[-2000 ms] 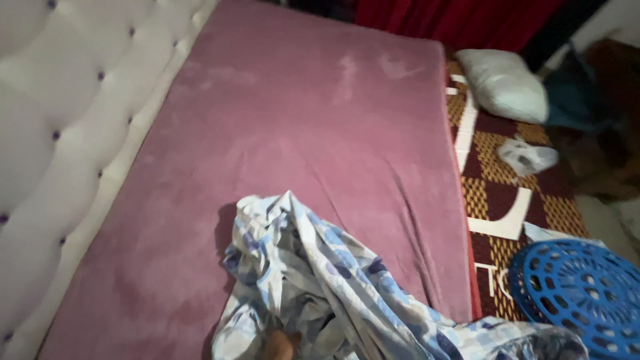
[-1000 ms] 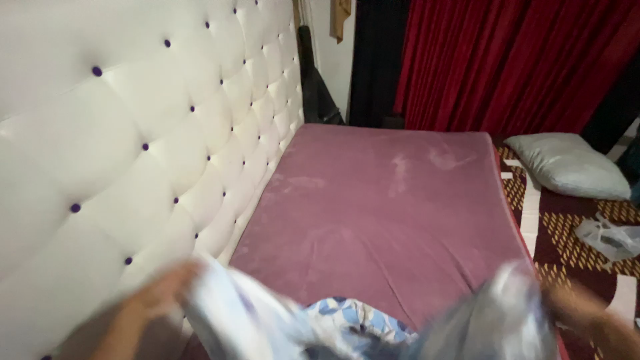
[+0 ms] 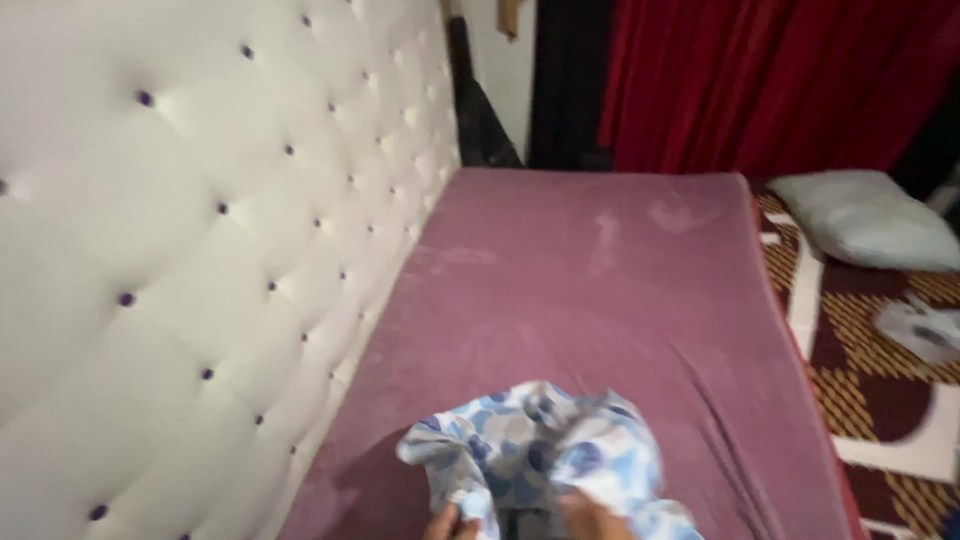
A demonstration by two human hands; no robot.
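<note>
A blue and white patterned cloth point(image 3: 525, 435) is bunched up at the bottom centre, over the near part of a mattress with a mauve cover point(image 3: 570, 300). My left hand point(image 3: 451, 523) grips the cloth's left side at the bottom edge of the view. To its right, my right hand point(image 3: 592, 517), somewhat blurred, has hold of the cloth's right side. Both hands show only in part, and the cloth hides some of the fingers. Long creases run through the mauve cover to the right of the cloth.
A white tufted headboard panel point(image 3: 180, 262) with dark buttons rises along the left. Red curtains point(image 3: 757, 82) hang behind the mattress. On the patterned carpet point(image 3: 862, 405) at the right lie a pale pillow point(image 3: 870, 217) and a whitish plastic bag point(image 3: 922, 326).
My hands, wide apart a second ago with the cloth stretched between them, have come close together, and the cloth is now bunched. The view has tilted up since the first frame.
</note>
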